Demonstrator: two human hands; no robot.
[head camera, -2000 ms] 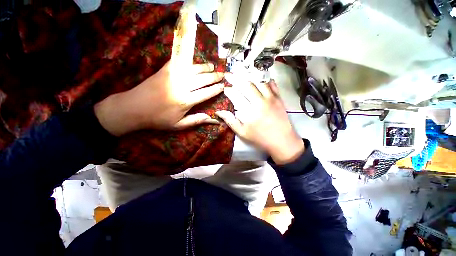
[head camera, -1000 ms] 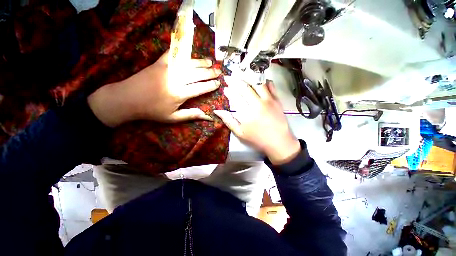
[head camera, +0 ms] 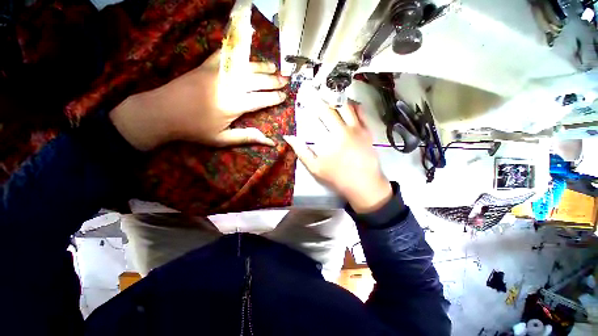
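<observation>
The red patterned fabric (head camera: 216, 177) lies over the table at left, its straight right edge running up to the needle area of the cream sewing machine (head camera: 328, 33). My left hand (head camera: 197, 102) lies flat on the fabric, fingers spread toward that edge. My right hand (head camera: 347, 151) rests at the fabric's right edge, fingertips just below the presser foot area (head camera: 301, 75); glare washes out its fingers. I cannot tell whether it pinches the cloth. The needle itself is not clear.
Black-handled shears (head camera: 401, 125) and slimmer dark snips (head camera: 433, 147) lie right of my right hand. A dark thread (head camera: 459, 144) crosses the white table. A black-and-white label (head camera: 514, 175) and a striped scrap (head camera: 482, 211) are at the right. Scraps lie on the floor (head camera: 452, 289).
The fabric has moved up slightly toward the machine, its lower edge now higher. My left hand has moved slightly up and left with it. My right hand has hardly moved.
</observation>
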